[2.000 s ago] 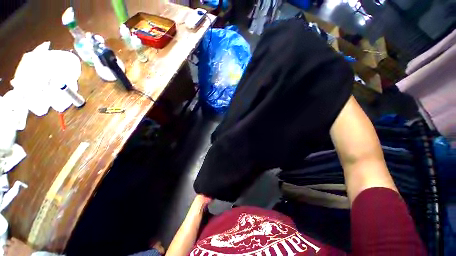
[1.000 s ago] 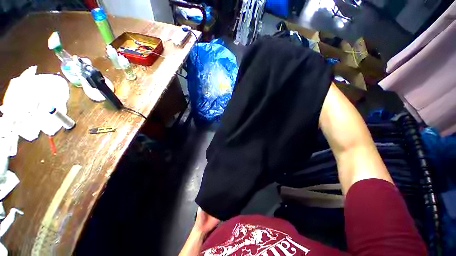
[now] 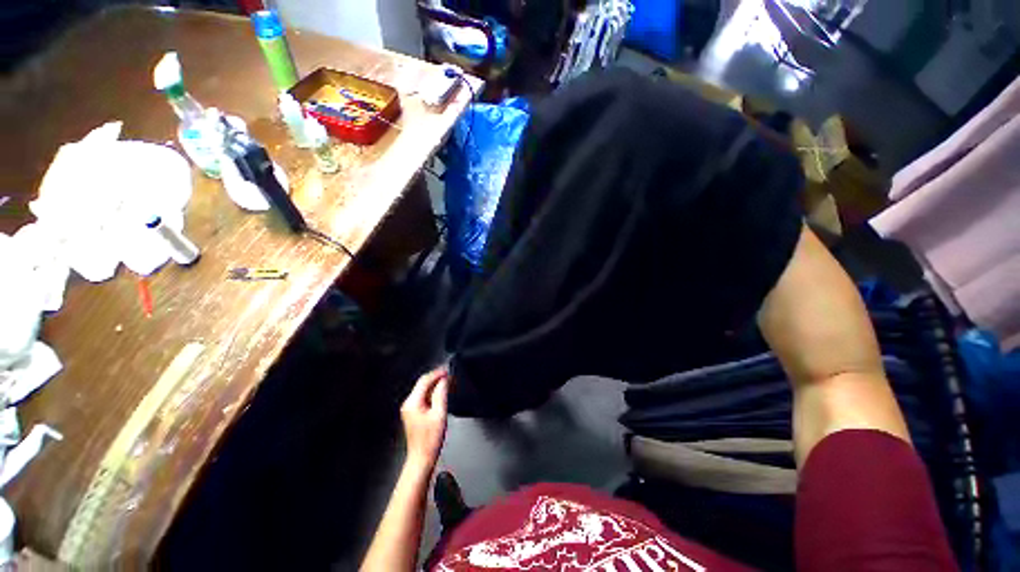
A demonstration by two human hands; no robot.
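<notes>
A limp black garment (image 3: 638, 235) hangs spread in front of me, its shape unclear. My left hand (image 3: 426, 404) pinches its lower left edge between thumb and fingers. My right forearm reaches up behind or inside the cloth on the right. My right hand is hidden by the garment, so its grip does not show.
A brown wooden table (image 3: 241, 324) on the left holds a spray bottle (image 3: 190, 117), a black corded tool (image 3: 265, 179), a red tin (image 3: 349, 106), thread snips (image 3: 257, 273) and white pieces (image 3: 112, 201). A blue plastic bag (image 3: 481, 168) stands beyond; folded dark cloth (image 3: 716, 402) lies right.
My left hand has moved up and left with the garment's lower edge, and its fingers now show. The garment is spread wider and covers more of the blue bag.
</notes>
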